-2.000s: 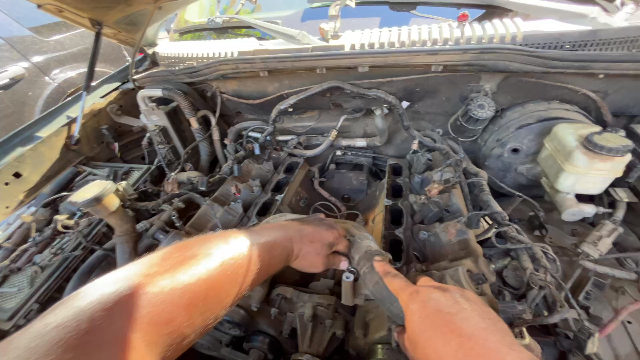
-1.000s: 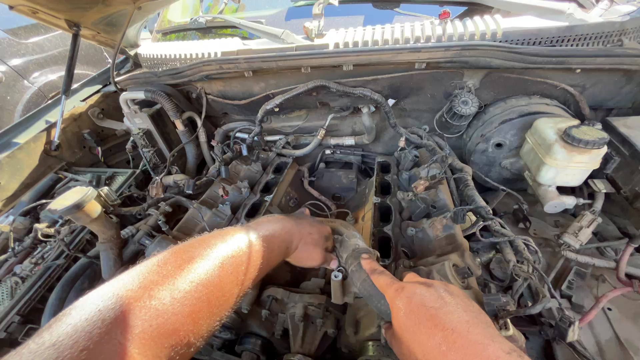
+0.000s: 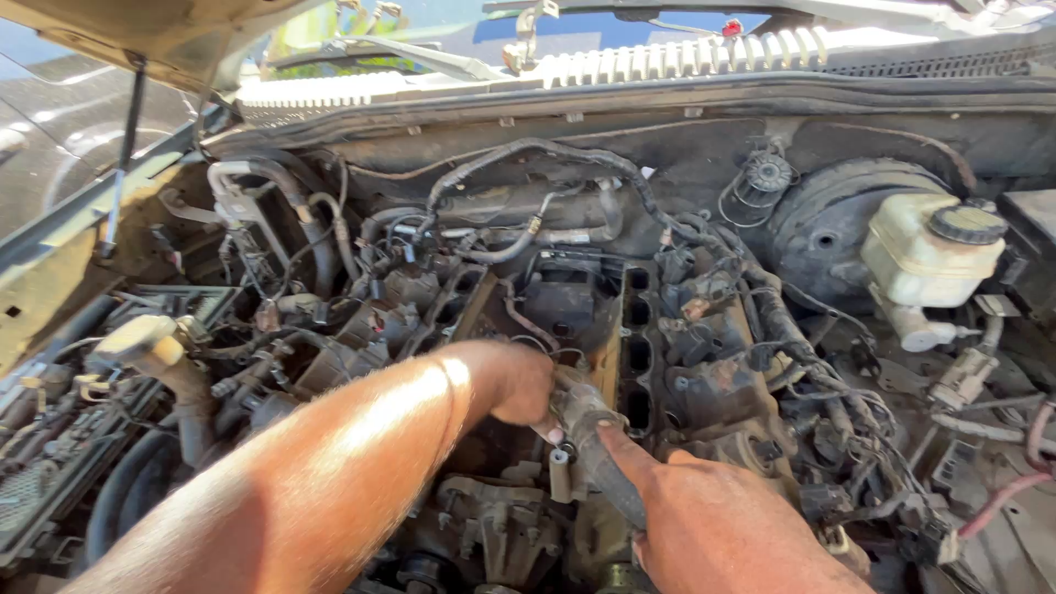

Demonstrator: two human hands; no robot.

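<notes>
A black rubber coolant hose point(image 3: 609, 470) lies at the front centre of an engine, between two banks of open intake ports point(image 3: 638, 355). Around the lower part of the hose my right hand point(image 3: 709, 503) is closed, its index finger stretched along the upper side. My left hand point(image 3: 524, 392) is at the hose's upper end, its fingers bent down and partly hidden; whether they grip the hose or a part beside it cannot be told. Just below the left fingertips stands a small light metal cylinder point(image 3: 560, 474). A thin brown hose point(image 3: 521, 313) runs in the valley behind.
A thick wiring harness point(image 3: 775, 318) arches behind the engine and down its right side. At the right sits a brake fluid reservoir point(image 3: 932, 247) before the round booster point(image 3: 833, 223). An oil filler neck point(image 3: 186, 388) rises at the left. A strut point(image 3: 125, 157) props the hood.
Both hands stay at the same hose, with only slight shifts of the left hand. The right index finger remains stretched along it.
</notes>
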